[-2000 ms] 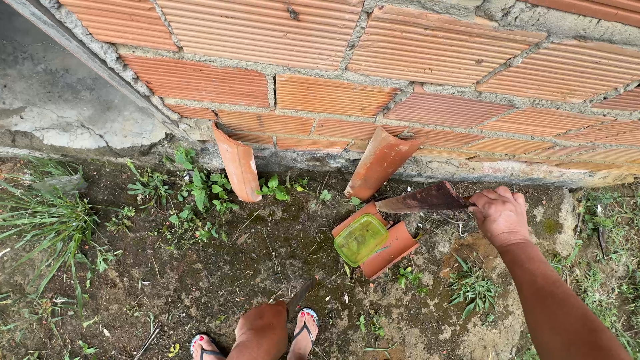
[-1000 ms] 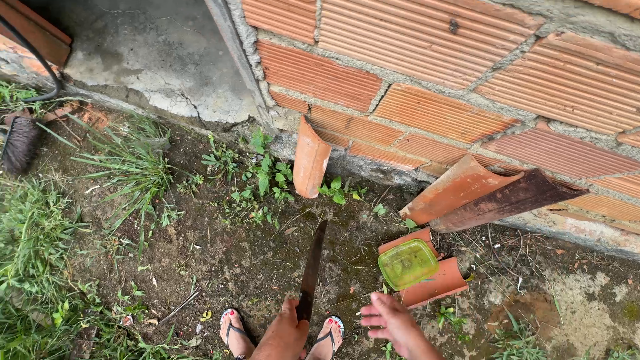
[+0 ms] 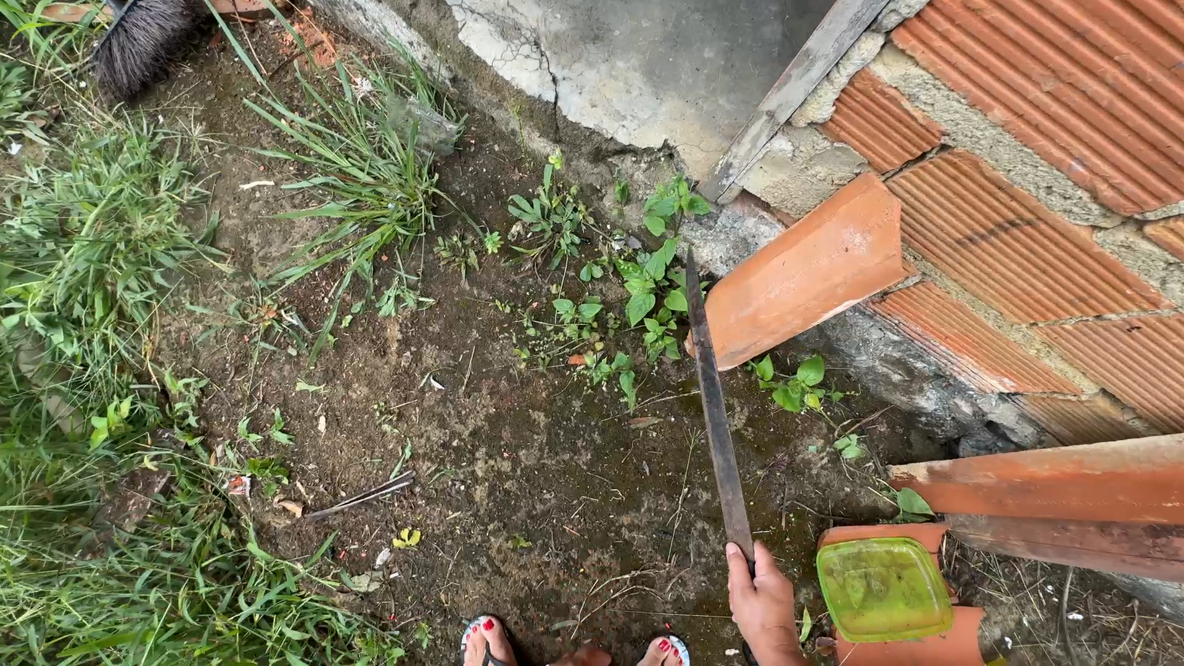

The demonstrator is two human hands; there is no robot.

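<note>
My right hand (image 3: 763, 601) is closed around the handle end of a long machete (image 3: 717, 425) with a dark, worn blade. The blade points up the view, its tip beside leafy green weeds (image 3: 647, 287) and its upper part in front of a clay roof tile (image 3: 805, 268) leaning on the brick wall. At the bottom edge, between the feet, a small bit of skin shows, likely my left hand (image 3: 583, 656); its fingers cannot be made out. Right of my right hand, a green plastic lid or tray (image 3: 883, 590) lies on clay tile pieces (image 3: 962, 638).
Two more tiles, one orange (image 3: 1054, 481) and one dark (image 3: 1073, 544), lean at the right by the hollow-brick wall (image 3: 1027, 240). A concrete doorway floor (image 3: 638, 65) is above. Grass (image 3: 92, 555) grows at left, near a broom head (image 3: 143, 42). Feet in flip-flops (image 3: 486, 640) stand below.
My right hand let go of the dark tile, which now leans by the orange one. The machete has passed from my left hand to my right. The view has swung left.
</note>
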